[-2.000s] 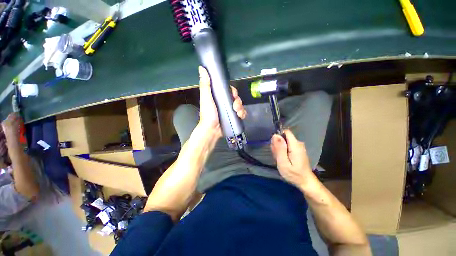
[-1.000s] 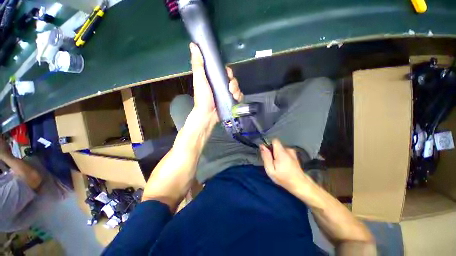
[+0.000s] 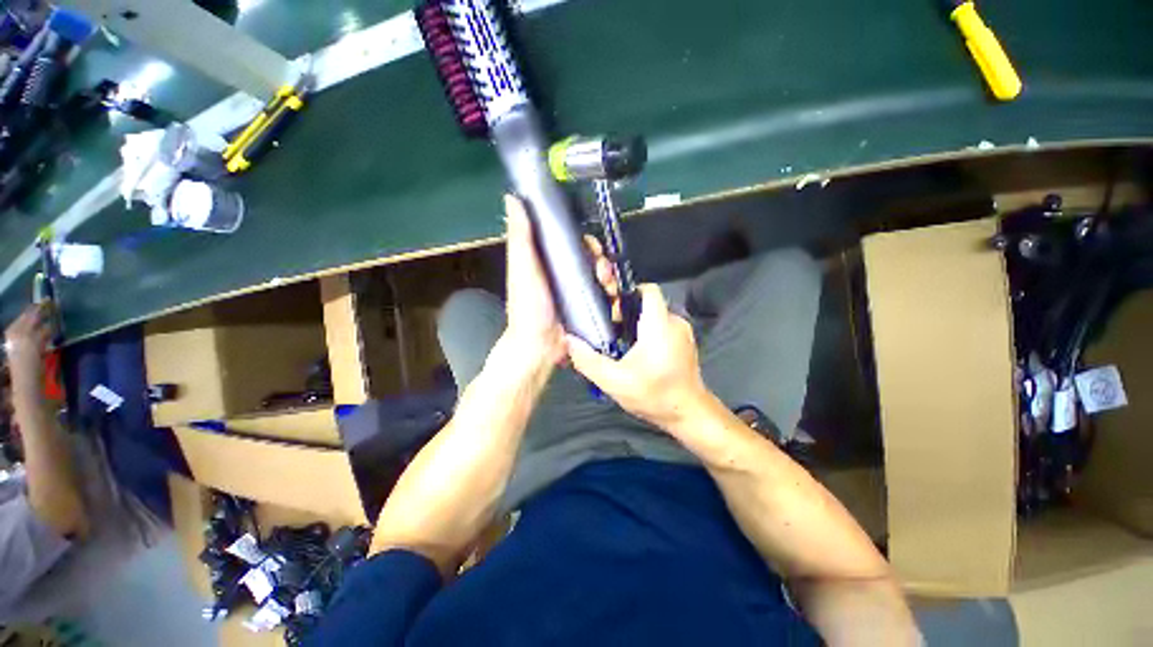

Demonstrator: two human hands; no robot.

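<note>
The hot-air brush (image 3: 546,202) has a grey handle and a silver and black bristled head with pink-red bristles, which lies over the green bench. My left hand (image 3: 531,284) is wrapped around the handle from the left and below. My right hand (image 3: 647,360) holds the small mallet (image 3: 597,158) by its black grip, with its thumb at the handle's lower end. The mallet's yellow-green face is beside the upper handle; I cannot tell if they touch. The handle's lower end is mostly hidden by my right hand.
Yellow screwdriver (image 3: 989,57) at the bench's upper right. Yellow and black cutter (image 3: 266,129), clear pot (image 3: 206,206) and white tissue (image 3: 149,167) at the left. Open cartons (image 3: 942,405) stand at both sides below, with black cord sets (image 3: 272,569). Another person's arm (image 3: 44,430) shows at far left.
The mallet has moved from beside the handle's lower end up to its upper part. My right hand has moved up and left onto the handle's lower end. The bristled head is back in view.
</note>
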